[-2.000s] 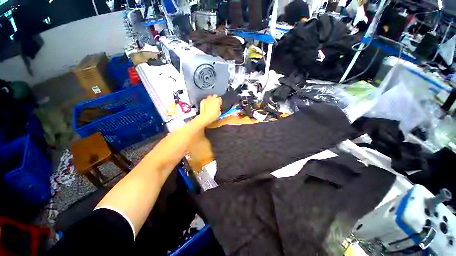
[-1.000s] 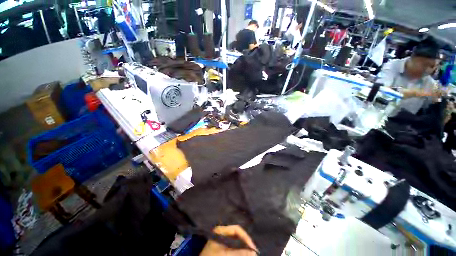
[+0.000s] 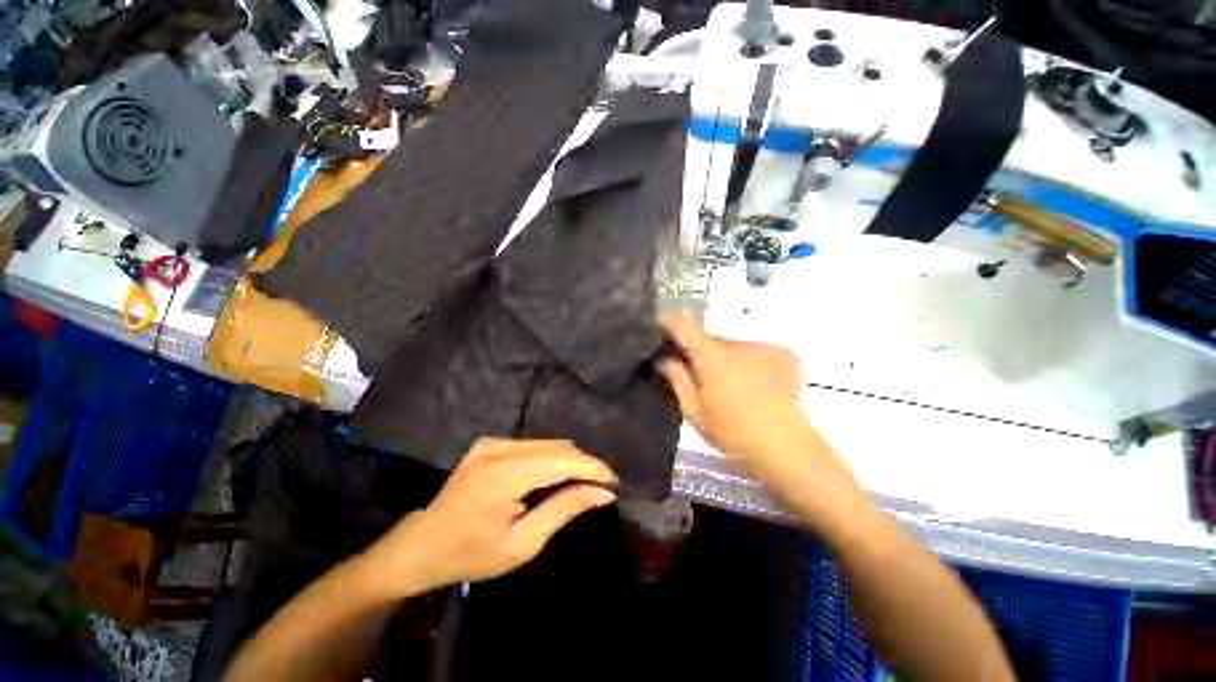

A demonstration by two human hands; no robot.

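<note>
A dark fabric panel lies left of and in front of the needle area of the white sewing machine. My right hand pinches its right edge just below the presser foot area. My left hand is at the panel's front edge, thumb and fingertips close together on the cloth. A long dark panel lies behind and to the left, over an orange-brown board. Part of the cloth hangs at the table's front edge. The needle tip is too small to tell.
A black strip drapes over the machine head. Scissors with red and yellow handles lie at the left, near a second machine's grey end. Blue crates and a brown stool stand below at the left.
The view has turned right and down to the machine. My left hand, earlier reaching toward the far machine, is now at the front cloth. Both hands are now on the fabric.
</note>
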